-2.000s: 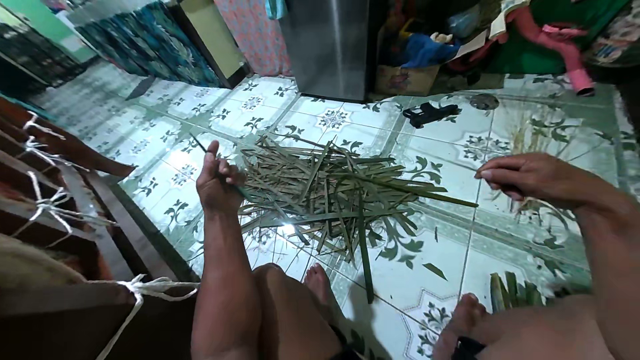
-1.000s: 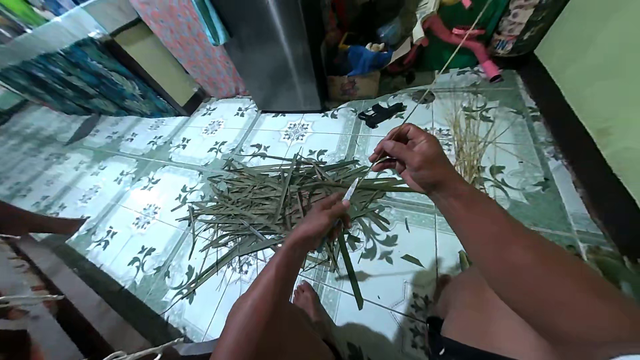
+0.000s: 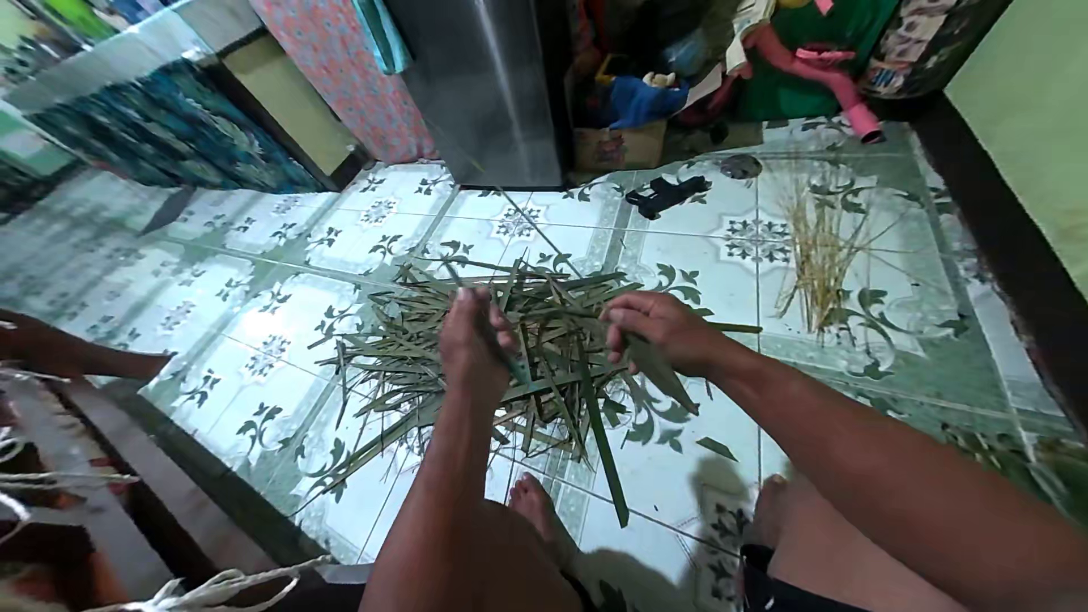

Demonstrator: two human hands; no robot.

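Observation:
A loose pile of green-brown leaf strips (image 3: 535,374) lies on the tiled floor in front of me. Over its middle, my left hand (image 3: 476,336) is closed on a dark, narrow thing, which the fingers partly hide; I cannot tell whether it is a knife or a strip. To the right of it, above the pile's right side, my right hand (image 3: 650,331) pinches a green leaf strip (image 3: 665,378) that hangs down below the fingers. A thin stalk (image 3: 535,225) slants over the floor beyond the pile. The two hands are apart.
Thin straw-coloured stalks (image 3: 820,272) lie on the floor at the right. Beyond the pile are a black object (image 3: 667,195), a dark refrigerator (image 3: 484,93) and a cardboard box (image 3: 619,146). Wooden slats with white cords (image 3: 229,586) stand at the lower left. My bare feet flank the pile's near side.
Since one second ago, my right hand has moved away from my left, and a leaf strip now hangs from it. The white pointed thing seen at my left hand then no longer shows.

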